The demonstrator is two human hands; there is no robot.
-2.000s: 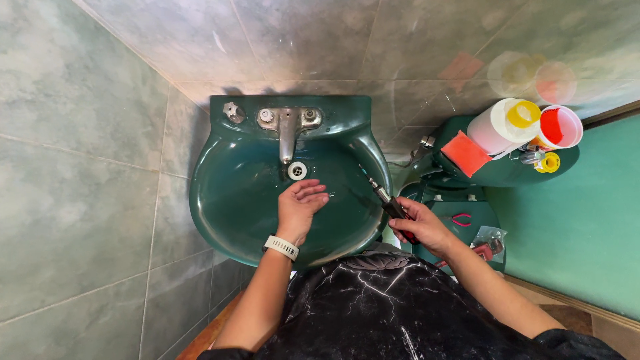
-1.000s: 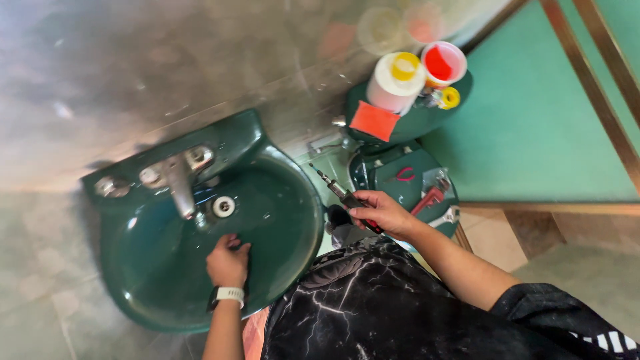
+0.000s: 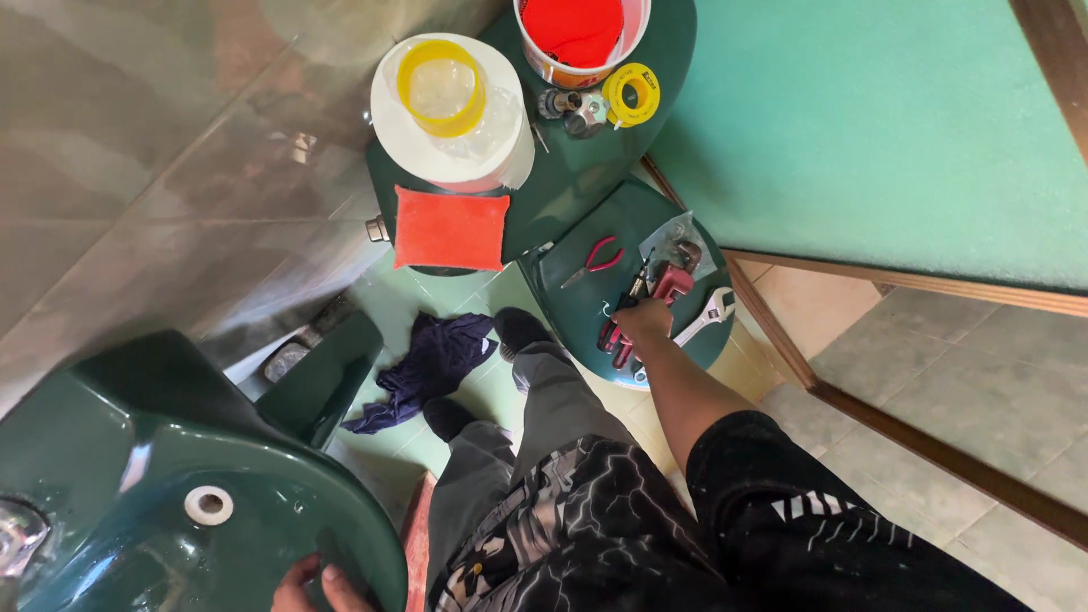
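Note:
My right hand (image 3: 643, 321) is down on the closed green toilet lid (image 3: 586, 336), over the handles of the tools lying there; whether its fingers are closed on one cannot be told. Under and beside it lie a red pipe wrench (image 3: 671, 283) and a black-handled screwdriver (image 3: 633, 293). An adjustable wrench (image 3: 705, 316) lies to the right, small red-handled pliers (image 3: 595, 259) to the upper left. My left hand (image 3: 319, 586), partly cut off by the lower edge, is over the green washbasin (image 3: 280, 476) with fingers apart and nothing seen in it. The basin's white drain (image 3: 209, 505) shows.
On the toilet tank (image 3: 552, 178) stand a white paper roll (image 3: 450, 161), a bucket with a red item (image 3: 574, 34), a valve (image 3: 585, 113), yellow thread seal tape (image 3: 631, 93) and an orange sponge cloth (image 3: 452, 229). A dark cloth (image 3: 433, 365) lies on the floor by my feet.
My right hand, which held a screwdriver-like tool near the basin, has moved right, down to the tools on the toilet lid. The view has swung strongly toward the toilet.

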